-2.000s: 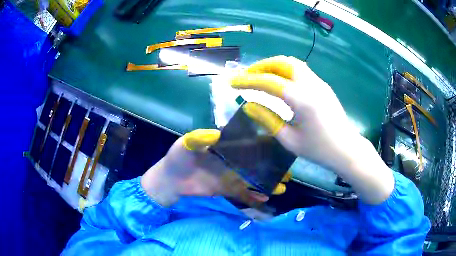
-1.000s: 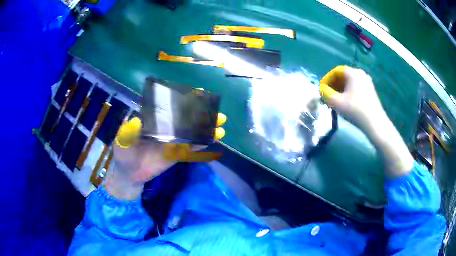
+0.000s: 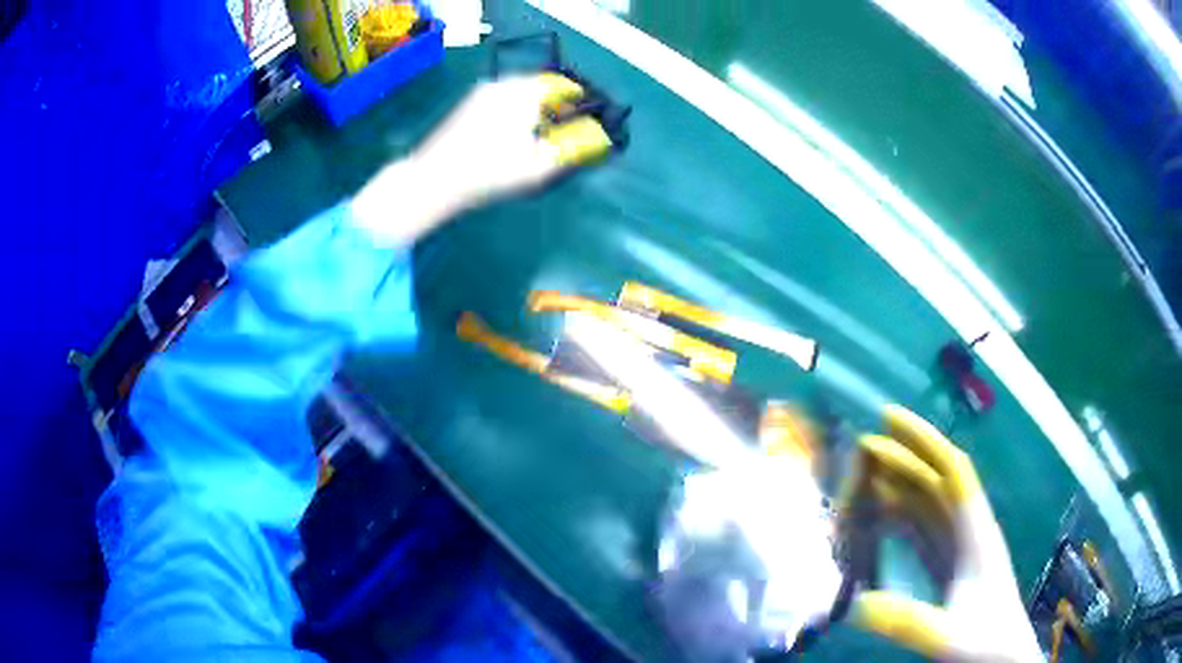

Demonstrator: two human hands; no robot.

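Note:
My left hand reaches to the far left of the bench, its yellow-cotted fingertips closed on a black frame. My right hand is low at the right and blurred. Its fingers curve around a dark panel-like piece; its exact grip is unclear. An orange strip shows beside those fingers. A crinkled clear bag glares on the mat left of my right hand. Several orange flex cables with dark panels lie mid-bench.
A blue bin with yellow items stands far left, with an open black frame beside it. A panel tray is partly behind my left sleeve. A dark red clip lies right; panels with orange strips lie lower right.
My left hand has left the panel it held near me and moved up to the black frames. My right hand has moved lower and now has a dark piece at its fingers. The view has shifted.

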